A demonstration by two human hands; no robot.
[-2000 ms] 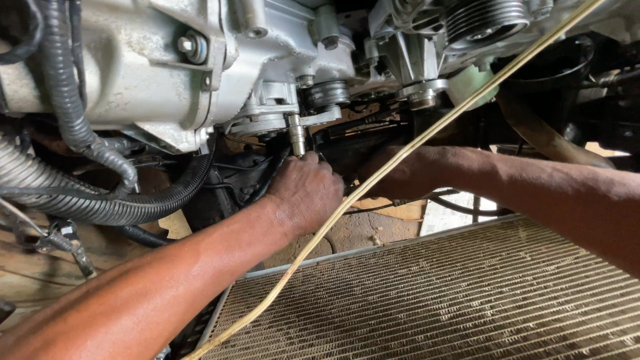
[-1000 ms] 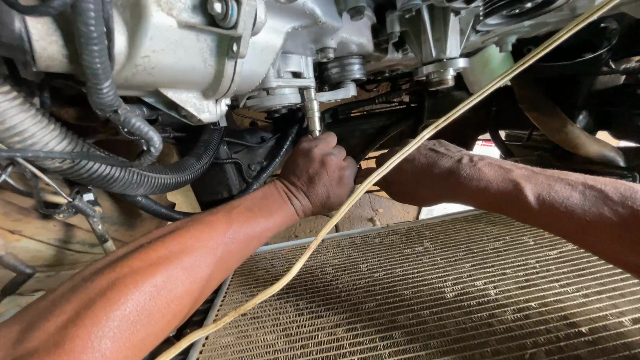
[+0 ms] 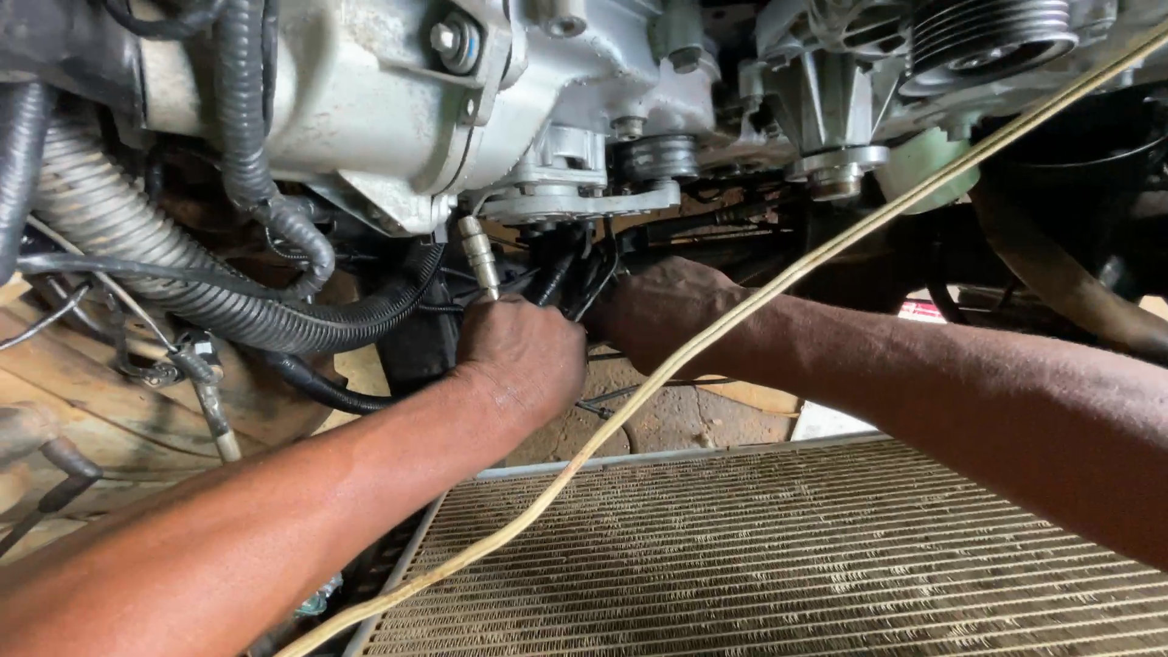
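My left hand (image 3: 525, 351) is closed around the lower end of an upright metal tool with a knurled, socket-like shaft (image 3: 479, 255). The tool's top end is just below the silver engine casing (image 3: 347, 100), left of a metal flange (image 3: 584, 203). To the right, my right hand (image 3: 662, 306) is down among thin dark cables and hoses; its fingers are hidden, so what it holds does not show. A pale cord (image 3: 630, 401) runs diagonally in front of my right forearm.
A finned radiator or condenser (image 3: 730, 557) spans the bottom right. Thick black corrugated conduit (image 3: 228, 301) curves at left. A ribbed pulley (image 3: 990, 41) and a pale green plastic part (image 3: 931, 169) are at upper right.
The metal tool's top was up against the part by the flange; it is now to the left of the flange and tilted, moved with my left hand. The view has shifted somewhat.
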